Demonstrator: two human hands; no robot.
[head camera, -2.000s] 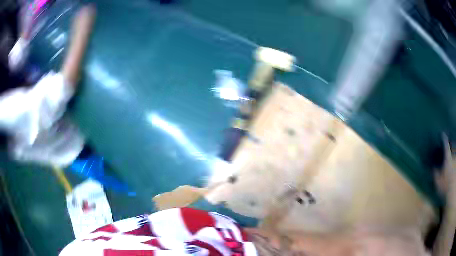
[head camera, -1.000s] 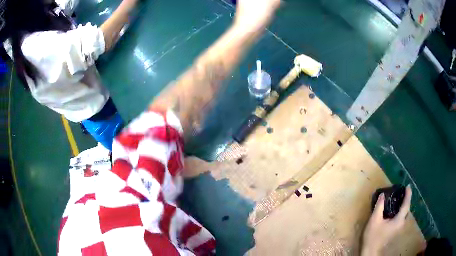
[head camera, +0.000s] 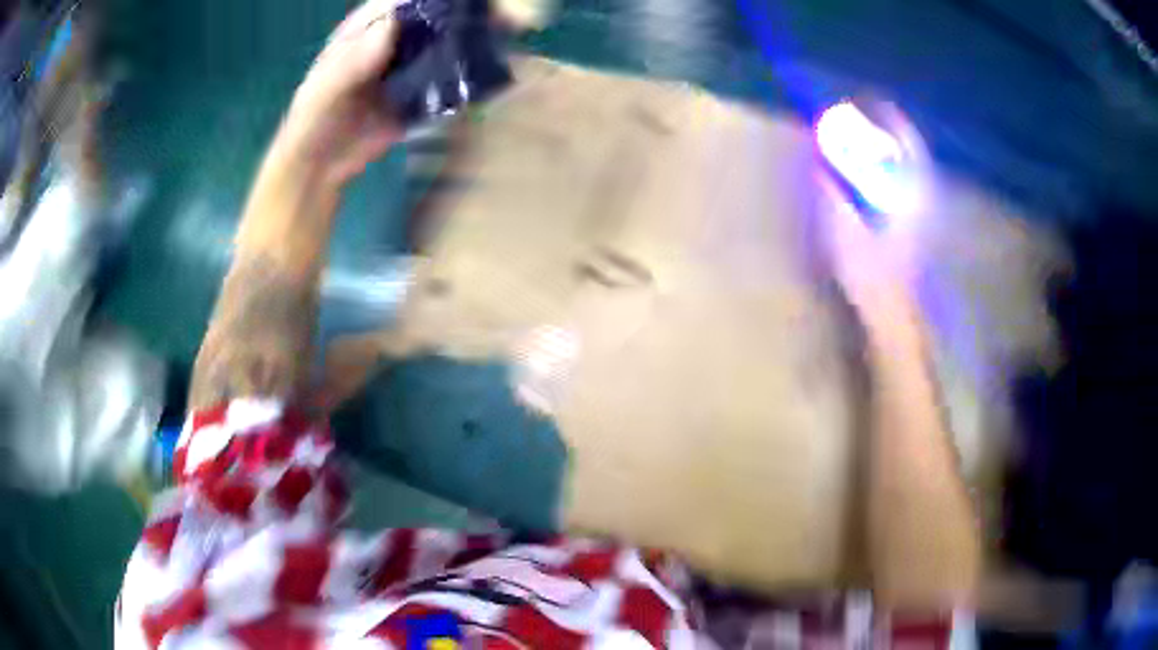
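My left hand (head camera: 349, 89) is at the top left, closed around a black unit (head camera: 445, 57), a dark rounded piece with a shiny edge; which part it is I cannot tell. My right hand (head camera: 876, 235) is at the upper right and holds a lit unit (head camera: 874, 155). The light glares white and purple and hides the unit's shape and some of the fingers. Both hands are above the cardboard mat (head camera: 711, 343), apart from each other. The view is blurred.
The green surface (head camera: 445, 438) shows at the mat's torn left edge, with a tan cardboard piece (head camera: 349, 368) beside it. A pale blurred object, perhaps the mallet head (head camera: 523, 13), is at the top. A person in white (head camera: 57, 343) is at the far left.
My left hand has come back towards the mat and now holds a black unit. My right hand has moved up and left; a glaring light now shows at it. The view has turned.
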